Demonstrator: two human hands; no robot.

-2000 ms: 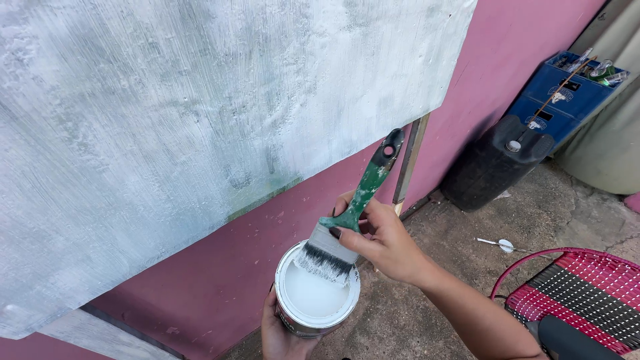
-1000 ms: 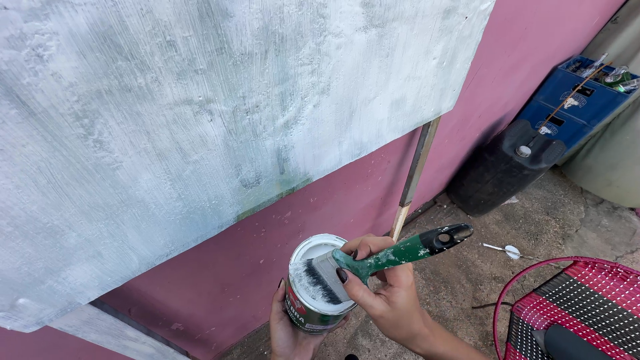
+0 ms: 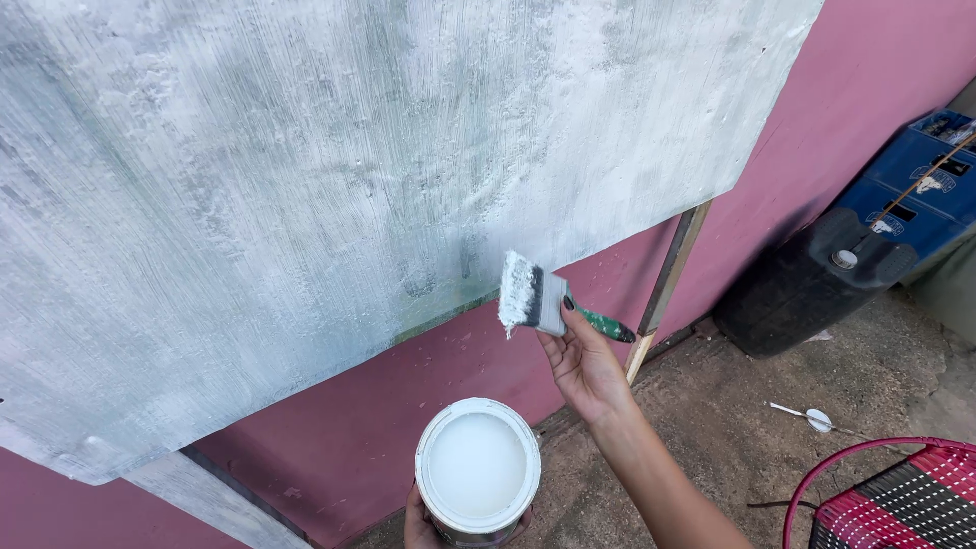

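My right hand (image 3: 583, 362) grips a wide paintbrush (image 3: 543, 300) by its ferrule and green handle. White paint coats the bristle tips, which point left, close to the lower edge of a large board (image 3: 366, 168) with streaky white paint; whether they touch it I cannot tell. Below and left of the brush, my left hand (image 3: 428, 518) holds an open paint can (image 3: 478, 467) upright from beneath, its fingers partly hidden. White paint shows inside the can and around its rim.
Behind the board runs a pink wall (image 3: 862, 99), with a wooden leg (image 3: 671, 274) under the board. At right stand a black plastic jerrycan (image 3: 801, 286), blue crates (image 3: 915, 183) and a red-and-black woven chair (image 3: 900, 496). A stick and a white disc (image 3: 818, 420) lie on the concrete floor.
The brush has left the can's mouth, where it was a second ago, and has moved up toward the board in my right hand. Its bristles now point left. My left hand still holds the can.
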